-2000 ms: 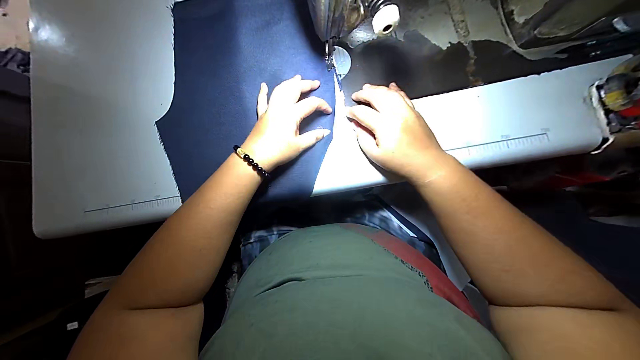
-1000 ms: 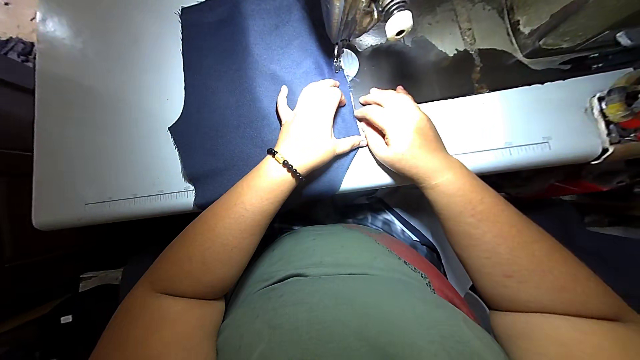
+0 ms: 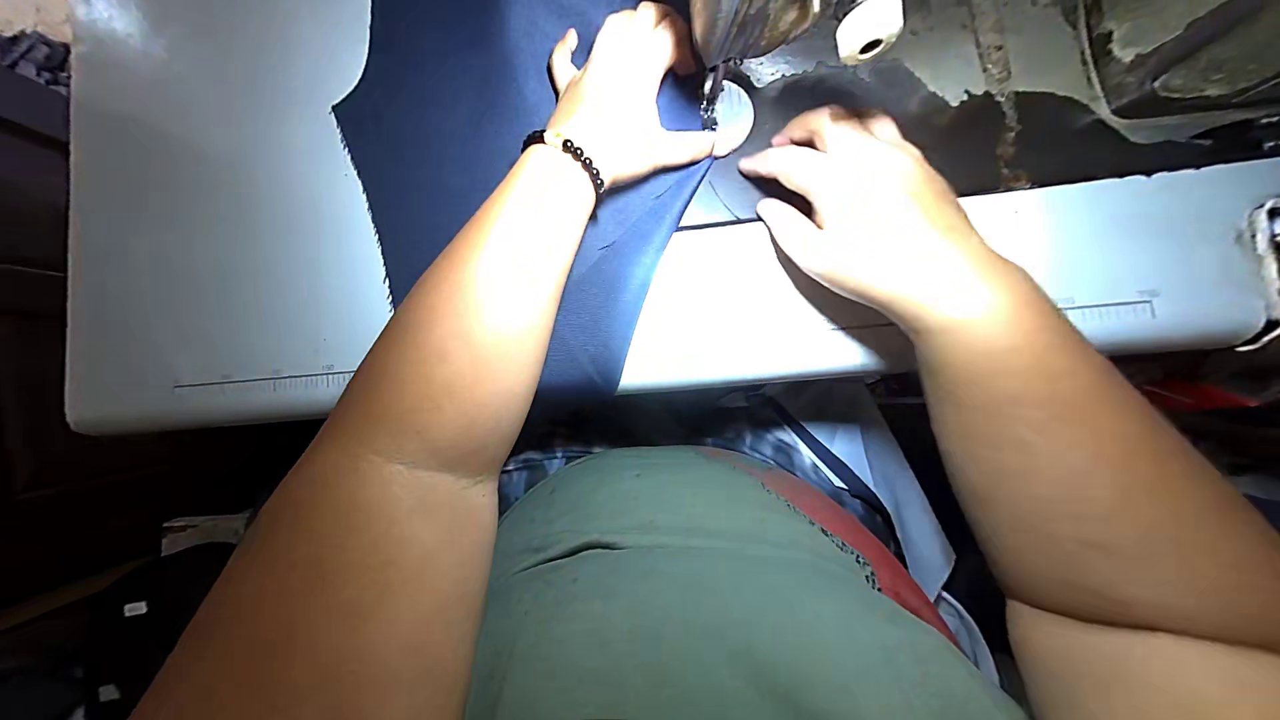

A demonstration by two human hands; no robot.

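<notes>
Dark blue fabric [image 3: 460, 120] lies across the bed of a sewing machine [image 3: 760, 30], its right edge running up to the presser foot [image 3: 711, 105]. My left hand [image 3: 630, 100], with a black bead bracelet at the wrist, rests on the fabric just left of the foot; its thumb lies along the fabric's edge and its other fingers curl near the machine head. My right hand [image 3: 860, 190] is right of the foot, over the dark metal bed, fingers bent and apart, slightly blurred, with nothing visible in it.
The white tabletop [image 3: 220, 220] carries printed ruler scales near its front edge. A round light-coloured plate [image 3: 733, 118] sits beside the foot. A white knob [image 3: 868, 30] is on the machine head. My lap, in green cloth, is close below the table edge.
My left hand has moved up to beside the presser foot. The right hand has moved right, away from the fabric's edge, which both hands were near before.
</notes>
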